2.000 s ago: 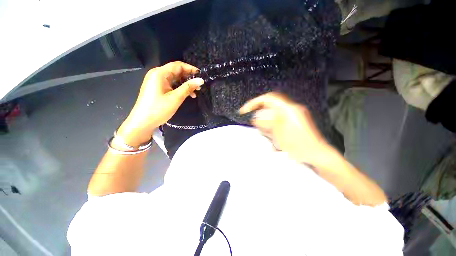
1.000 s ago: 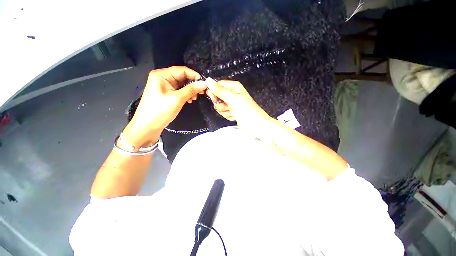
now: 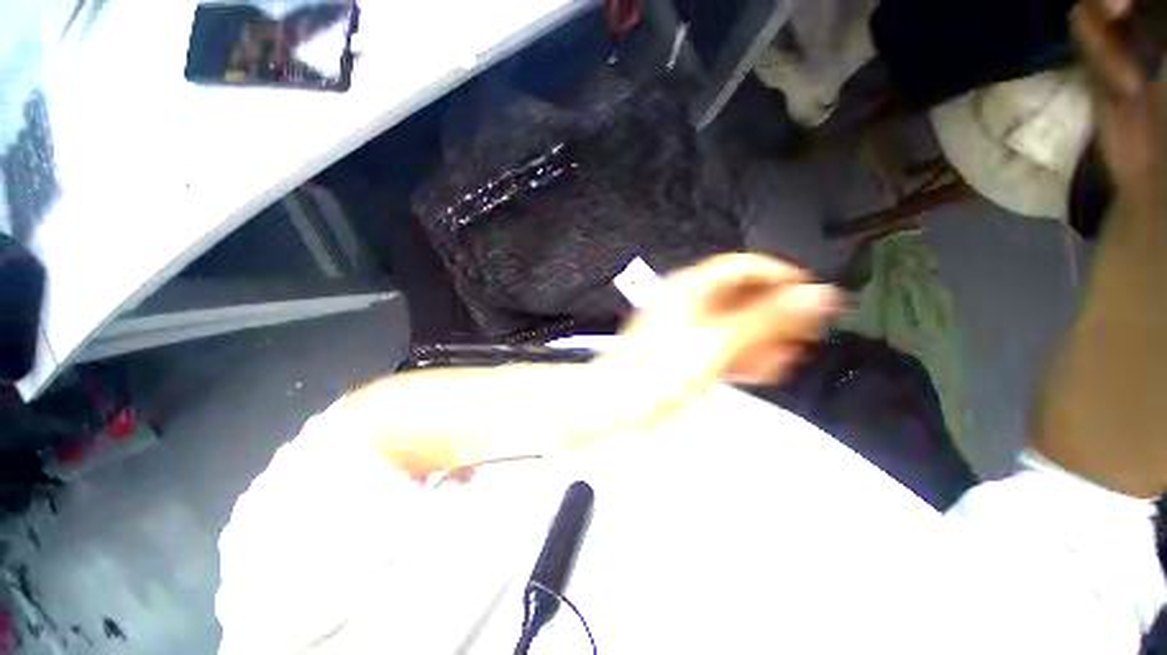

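The dark nubby garment (image 3: 614,211) lies over the lap, with shiny black trim (image 3: 512,187) in two glinting rows on it. A small white tag (image 3: 635,279) shows on the cloth beside my left hand (image 3: 749,314). My left hand reaches across the body to the right, over the garment's lower right side. It is blurred, so its grip is unclear. My right hand (image 3: 1116,45) is raised at the top right, dark and partly cut off by the edge. What it holds, if anything, does not show.
A smartphone (image 3: 273,49) lies on the white table (image 3: 192,179) at the upper left. A black microphone-like object (image 3: 561,544) hangs on the chest. A green cloth (image 3: 911,314) and a pale cloth (image 3: 1017,138) are at the right. A red looped object (image 3: 622,15) is at the top.
Both hands have left the trim. My left hand has swung across to the right, and my right arm has risen to the right edge. The view has shifted, bringing in the smartphone.
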